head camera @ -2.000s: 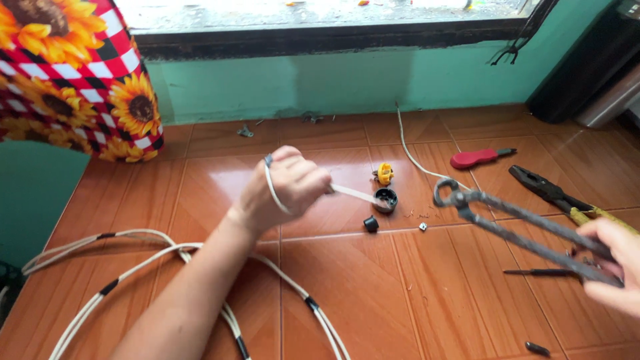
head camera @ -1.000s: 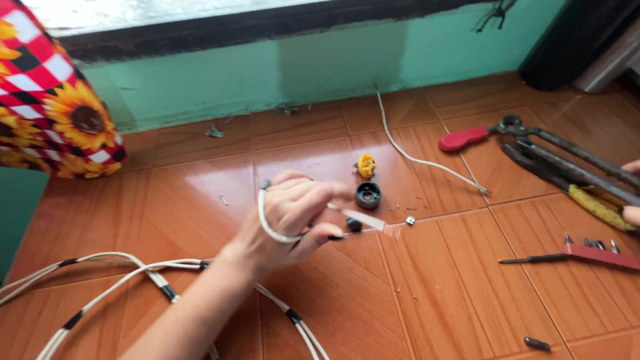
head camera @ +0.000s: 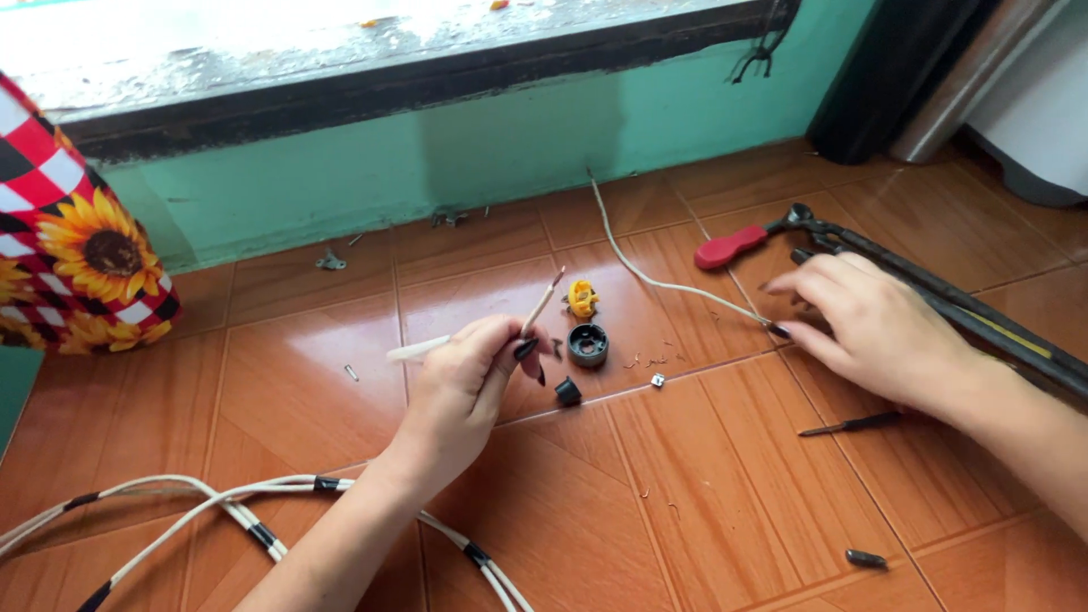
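Note:
My left hand (head camera: 476, 374) pinches a white electrical cable (head camera: 538, 311) whose bare copper end points up. A translucent white strip (head camera: 416, 349) sticks out on that hand's left side. My right hand (head camera: 858, 327) is low over the tiles beside the pincers (head camera: 901, 263), fingers apart, the thumb near the end of a thin white wire (head camera: 671, 286). Between the hands lie a yellow plug insert (head camera: 582, 298), a round black plastic housing (head camera: 587, 345), a small black cap (head camera: 568, 391) and a small metal piece (head camera: 658, 381).
A red-handled tool (head camera: 731, 246) lies beside the pincers' head. A thin screwdriver bit (head camera: 850, 423) and a small black piece (head camera: 866, 559) lie at the right. Taped white cable loops (head camera: 327, 484) cross the lower left. A sunflower-print cloth (head camera: 110, 246) hangs at the left, near the green wall (head camera: 340, 178).
My right hand, earlier on the handles of the pincers, has let them go; they lie on the tiles. My left hand now holds the cable with its bare copper end upward.

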